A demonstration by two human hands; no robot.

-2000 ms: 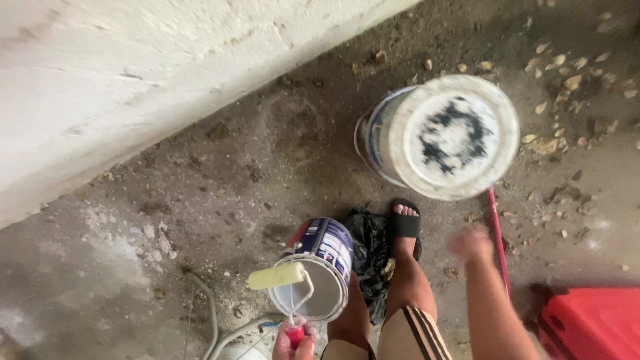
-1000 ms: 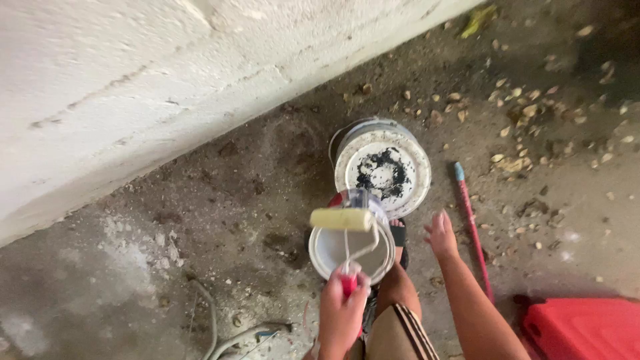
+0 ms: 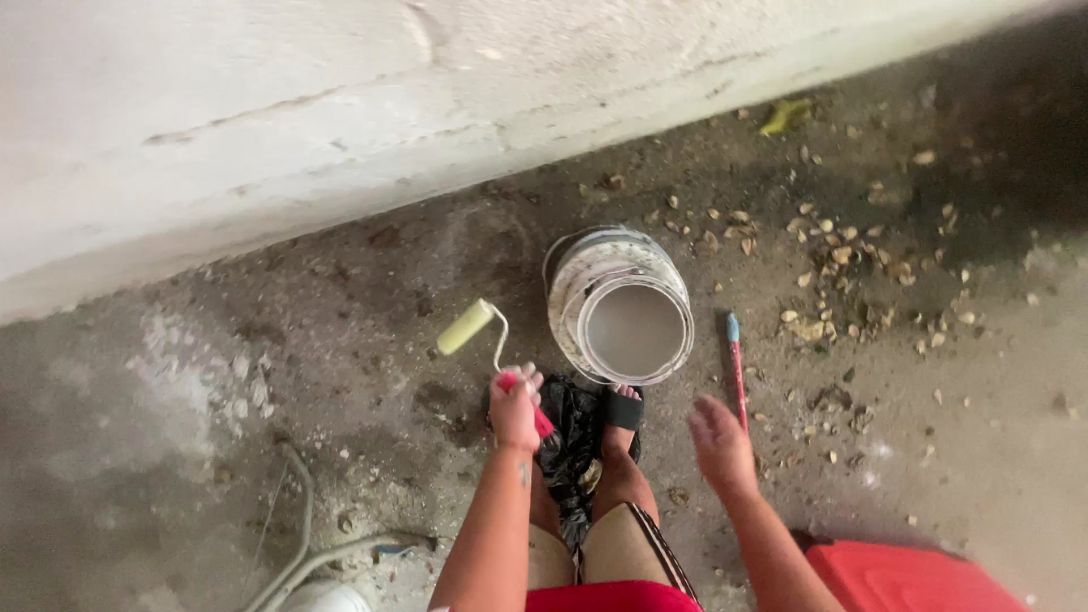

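My left hand [image 3: 517, 406] is closed around the red handle of a small paint roller [image 3: 466, 327], whose pale yellow sleeve points up and to the left. A smaller paint bucket [image 3: 636, 330] with greyish-white contents stands on top of a large upturned or lidded white bucket [image 3: 571, 293]; which of the two cannot be told. My right hand [image 3: 721, 438] is empty, its fingers apart and slightly blurred, to the lower right of the buckets. Beside it a red pole [image 3: 737, 374] with a blue tip lies on the floor.
A rough white wall [image 3: 340, 110] runs diagonally above the concrete floor. A black plastic bag [image 3: 568, 433] lies by my sandalled foot. At lower right is a red plastic object [image 3: 901, 578]; at lower left, a grey hose or tube [image 3: 302, 518]. Dry leaves and debris [image 3: 841, 255] litter the right side.
The smaller bucket, earlier by my feet, now stands on the large white bucket. My left hand has moved left of the buckets, still holding the roller. The large bucket sat farther right two seconds ago.
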